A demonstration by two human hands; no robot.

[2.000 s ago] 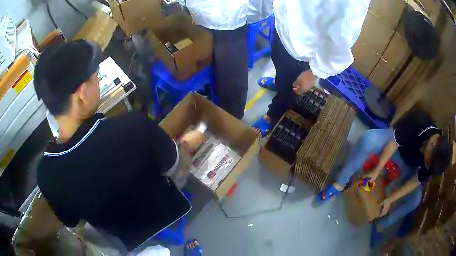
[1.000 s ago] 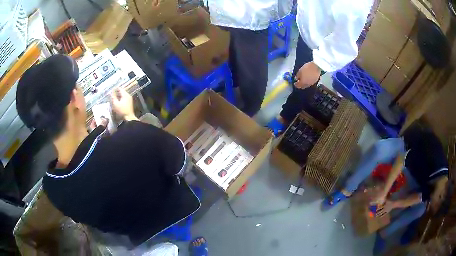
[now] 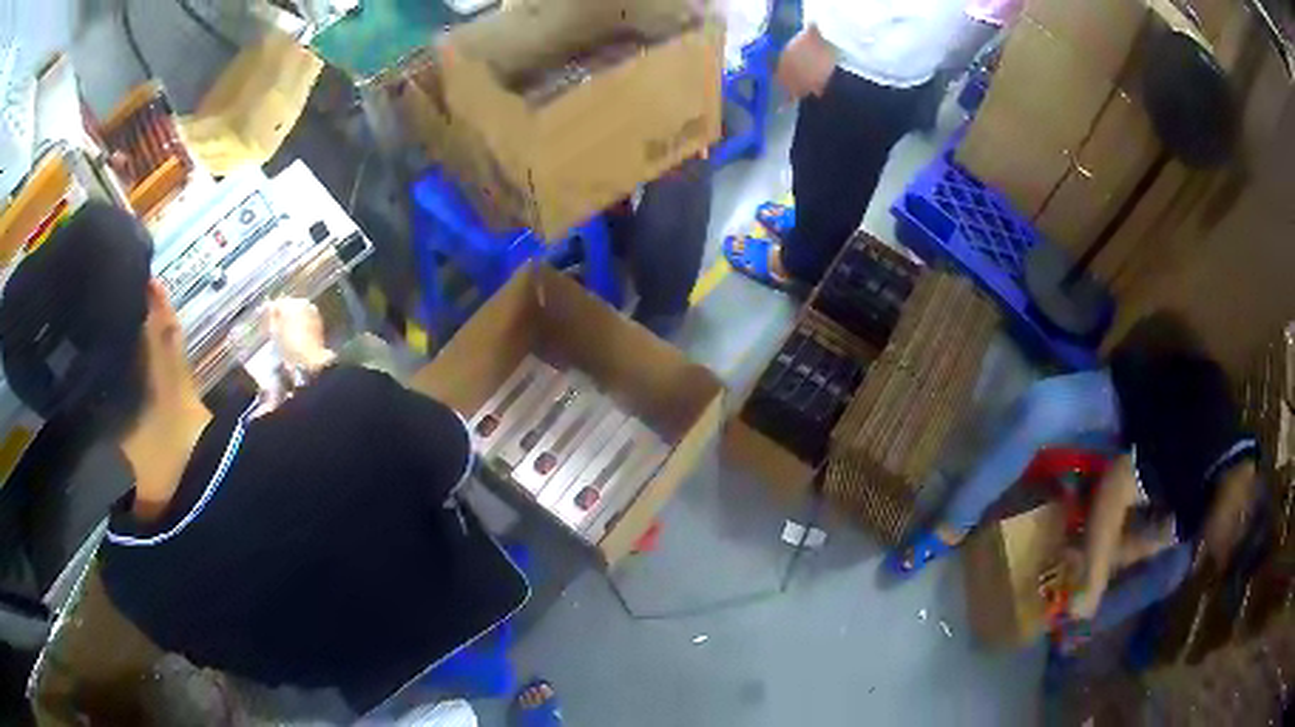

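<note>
Neither of my hands is in the picture. A large open carton of white product boxes (image 3: pixel 668 490) lies nearest in front of me, its walls upright and white printed boxes in a row inside. To its right an open carton (image 3: pixel 764 440) holds black product boxes (image 3: pixel 802 391) in rows. A bundle of flattened cartons (image 3: pixel 916 405) leans against it. Another brown carton (image 3: pixel 625 149) with its top open is at the top centre, above a blue stool (image 3: pixel 462 256); its contents are unclear.
A person in black (image 3: pixel 306 547) sits at left by a work table. A person in a white top (image 3: pixel 859 128) stands at the back. A seated worker (image 3: pixel 1186 412) at right handles a small carton (image 3: pixel 1011 575). A blue pallet (image 3: pixel 973 234) and stacked cartons (image 3: pixel 1058 107) are behind.
The large brown carton has appeared at the top centre. The standing person in white has shifted back. The person in black has moved a hand from the white-box carton to the table. The seated worker's carton now shows open.
</note>
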